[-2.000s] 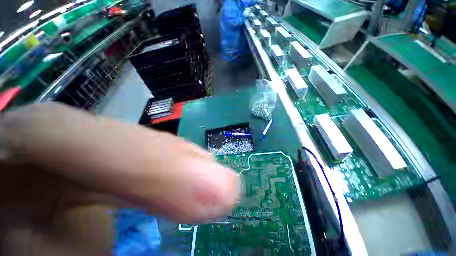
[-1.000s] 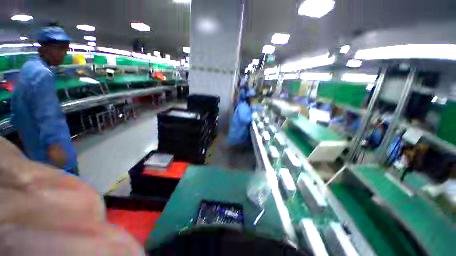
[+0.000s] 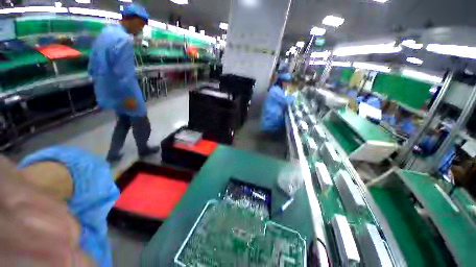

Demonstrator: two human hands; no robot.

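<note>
A large green circuit board [image 3: 235,237] with white outlines lies on the green-matted bench [image 3: 245,161], cut off by the bottom edge. A shallow black screw tray [image 3: 249,194] with silvery screws and a blue pen inside stands just behind it. My left hand [image 3: 39,219] is bare, raised very close to the camera at the lower left, blurred and cut off. Its blue sleeve shows beside it. Its fingers and anything in them cannot be made out. It is left of the board, with no contact visible. My right hand is not in view.
A pen [image 3: 287,205] and a clear bag [image 3: 290,180] lie right of the tray. The conveyor [image 3: 308,182] with pale finned blocks runs along the right. Black bins with red lining [image 3: 152,195] stand left. A person [image 3: 116,73] is in the left aisle; another [image 3: 275,107] is farther back.
The view has swung up from the bench, then slightly down and left. The board shows again; a dark shape covered that area a second ago. My blue sleeve now shows at left.
</note>
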